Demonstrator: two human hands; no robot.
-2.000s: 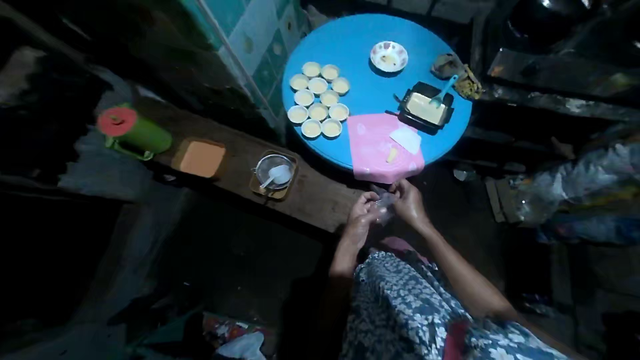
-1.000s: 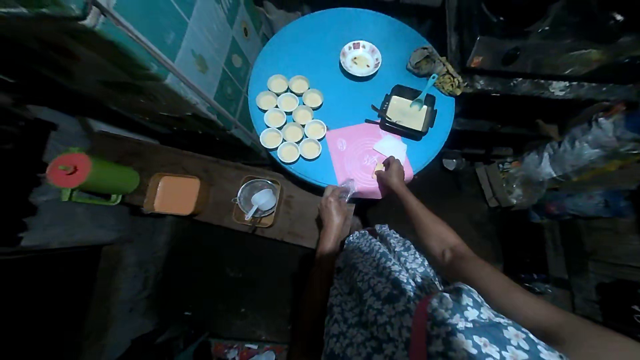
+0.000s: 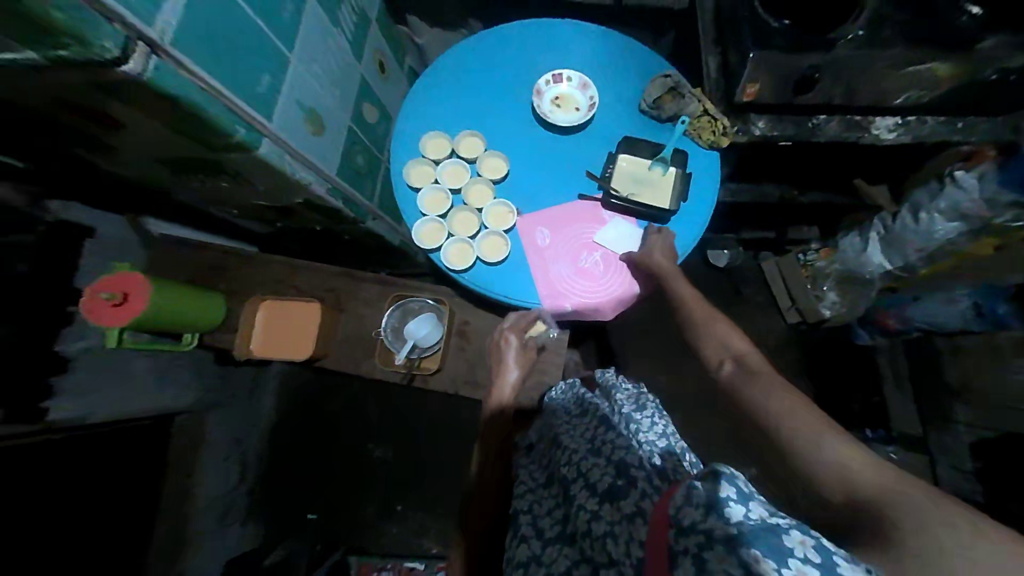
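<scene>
Below the front edge of a round blue table, my left hand holds a clear plastic bag with a small pale yellow piece in it. My right hand is at the right edge of a pink silicone mat, its fingers at the corner of a white square sheet; whether they grip it is unclear. Just beyond stands a black pan of pale batter with a blue spatula in it. Several small white cups filled with pale batter stand at the table's left.
A patterned bowl and a crumpled cloth lie toward the back. On the wooden bench are a strainer with a white scoop, an orange container and a green pitcher. A tiled wall rises left.
My right hand has moved from beside my left hand onto the mat, then right to the white sheet. The pale piece seen on the mat earlier no longer lies there. The view has shifted closer.
</scene>
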